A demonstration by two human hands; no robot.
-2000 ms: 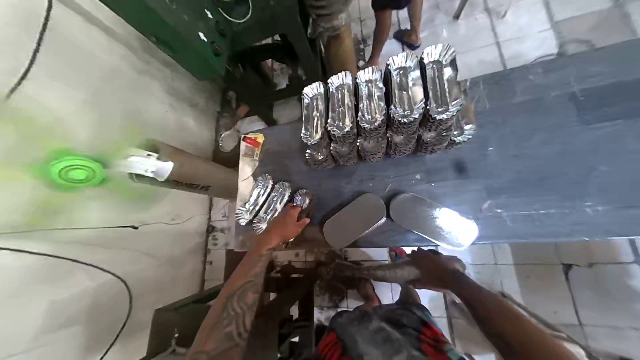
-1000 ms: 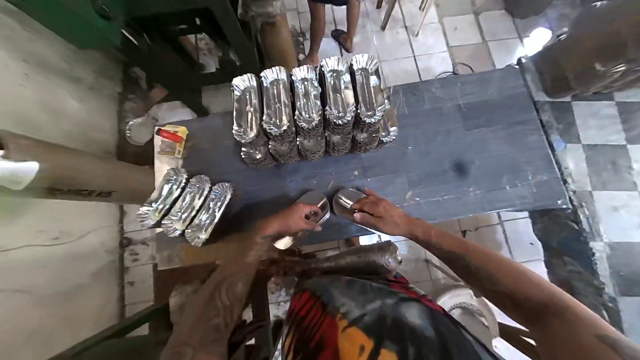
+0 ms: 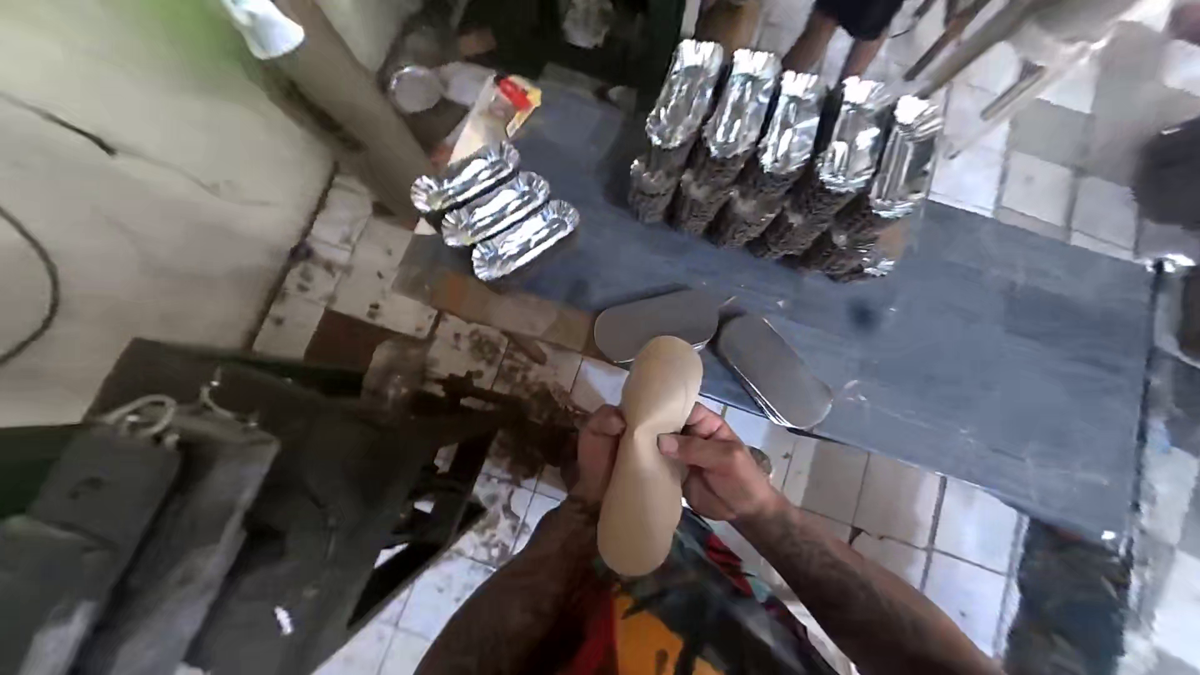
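Note:
Between my two hands is a tan oval sheet stack, likely paper or card, pinched and bent at its middle. My left hand [image 3: 596,452] grips its left edge, and my right hand [image 3: 717,461] grips the right edge with the thumb on top. Just beyond lie two flat oval stacks with grey metallic faces, the left one [image 3: 656,323] and the right one [image 3: 776,370], at the near edge of the dark table [image 3: 1012,375]. Three fluted foil trays [image 3: 497,208] lie at the table's left end.
Several tall stacks of fluted foil trays [image 3: 792,127] stand along the far side. A red and yellow packet [image 3: 516,98] lies at the far left corner. Dark machinery [image 3: 309,506] is at lower left. A person's legs [image 3: 834,42] show beyond the table.
One second ago my hands were on the two grey oval stacks at the table edge. Now both hold the tan oval stack nearer my body. The view has shifted.

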